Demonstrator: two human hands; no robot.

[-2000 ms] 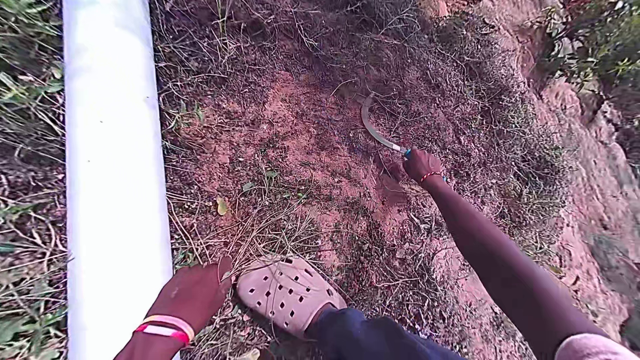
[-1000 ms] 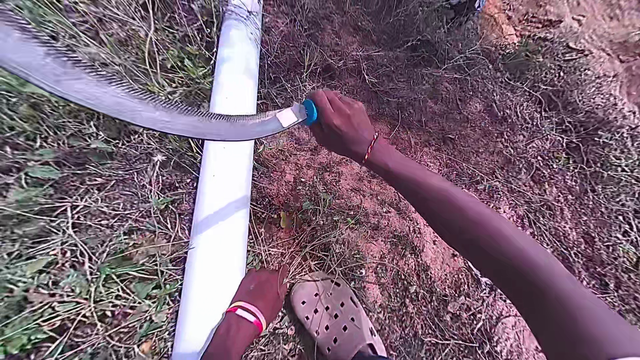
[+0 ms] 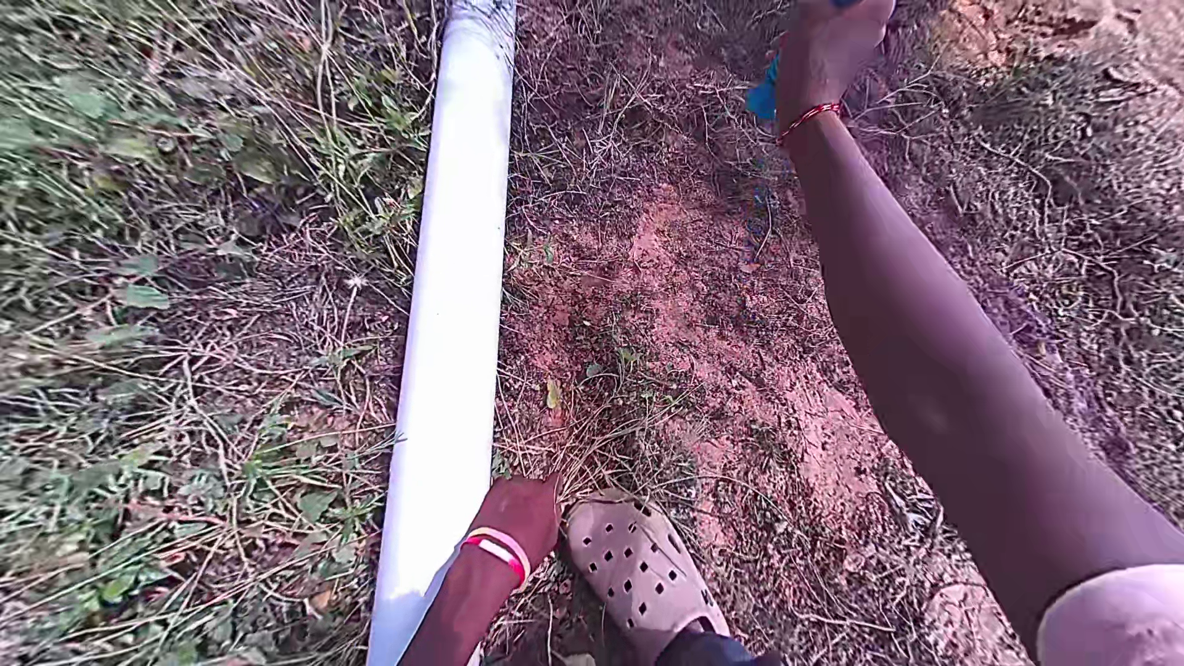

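My right hand (image 3: 837,46) is raised at the top right edge, closed around the blue handle (image 3: 764,92) of the sickle; the blade is out of view. Low in the view, my left hand (image 3: 523,513) is closed on a bunch of dry grass (image 3: 592,453), between a white pipe (image 3: 453,277) and the toe of a beige perforated clog (image 3: 638,564). Its fingers are partly hidden by the back of the hand.
Long green and dry grass (image 3: 185,388) covers the ground left of the pipe. Reddish bare soil (image 3: 666,305) with short dry stems lies between the pipe and my right arm. Tangled dry stems (image 3: 1091,213) lie farther right.
The sickle, low over the soil two seconds ago and held across the pipe one second ago, has swung up with my right hand until its blade left the view. My left hand stays beside the clog.
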